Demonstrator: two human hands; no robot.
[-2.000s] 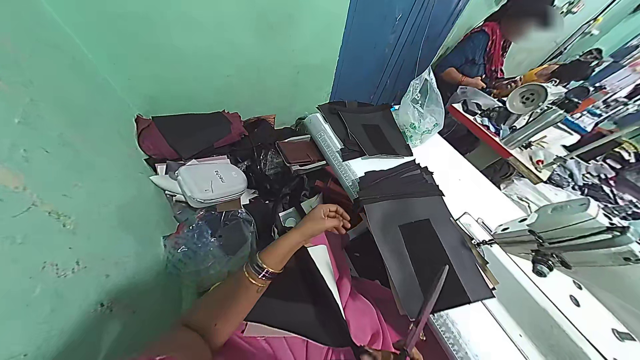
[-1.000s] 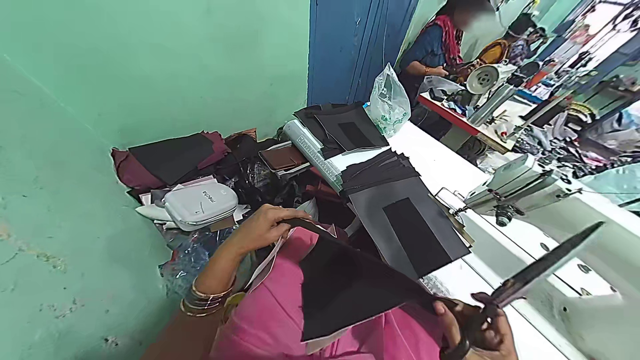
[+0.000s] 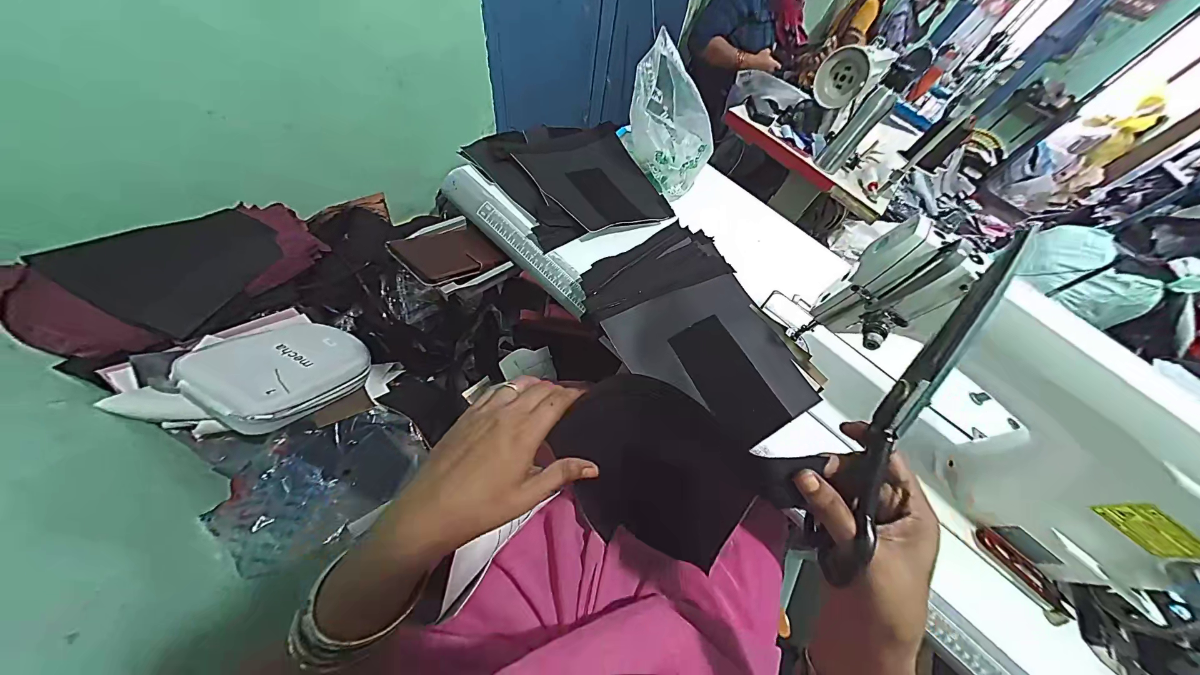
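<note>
A black fabric piece (image 3: pixel 656 459) hangs between my two hands above my pink-clad lap. Its left edge is between the thumb and fingers of my left hand (image 3: pixel 506 445), which wears a ring. My right hand (image 3: pixel 877 516) pinches the piece's right corner and also holds large scissors (image 3: pixel 947 328), blades pointing up and right. Just beyond the piece, a stack of dark grey and black panels (image 3: pixel 656 337) lies on the white sewing table (image 3: pixel 750 225). Farther back are more black panels (image 3: pixel 600 183) beside a ruler (image 3: pixel 525 244).
A sewing machine (image 3: pixel 900 272) stands on the right. To the left are a white case (image 3: pixel 272 370), a brown wallet-like case (image 3: pixel 448 251), plastic wrapping (image 3: pixel 319 487) and dark cloth (image 3: pixel 159 272) by the green wall. A clear bag (image 3: pixel 669 122) stands at the back; a person (image 3: pixel 736 47) sits beyond.
My left hand, open above the pile two seconds ago, now has hold of the black piece. The scissors, lower near my lap then, are raised upright at the right.
</note>
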